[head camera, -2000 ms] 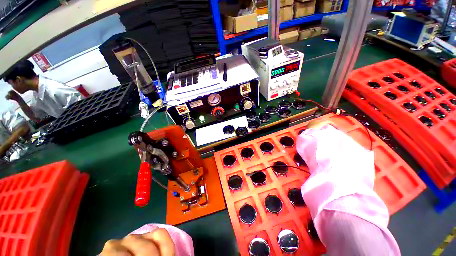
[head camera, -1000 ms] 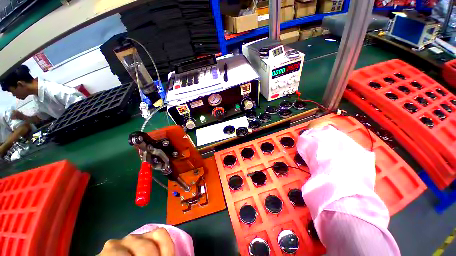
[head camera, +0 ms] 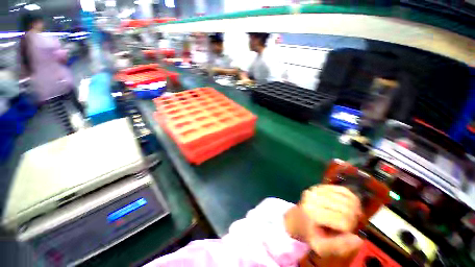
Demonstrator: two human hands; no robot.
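The frame is blurred. My left hand [head camera: 330,211], in a pink sleeve, is at the lower centre right with its fingers curled, in front of the orange-brown clamp fixture [head camera: 376,189]. It hides most of the fixture, and the red lever grip cannot be made out. Whether the hand holds anything cannot be told. Part of the red-orange work tray [head camera: 383,249] shows at the bottom edge with a dark round unit [head camera: 372,261]. My right hand cannot be made out as a separate hand.
Stacked red-orange trays [head camera: 205,117] stand on the green bench left of centre. A black pocketed tray [head camera: 291,96] lies behind. A cream box with a blue display [head camera: 86,180] is at the left. The controller [head camera: 406,180] is at the right. Several people are in the background.
The view has swung left, bringing in the cream box and the whole tray stack. My left hand has moved up from the bottom edge to the clamp fixture. My right arm has left view.
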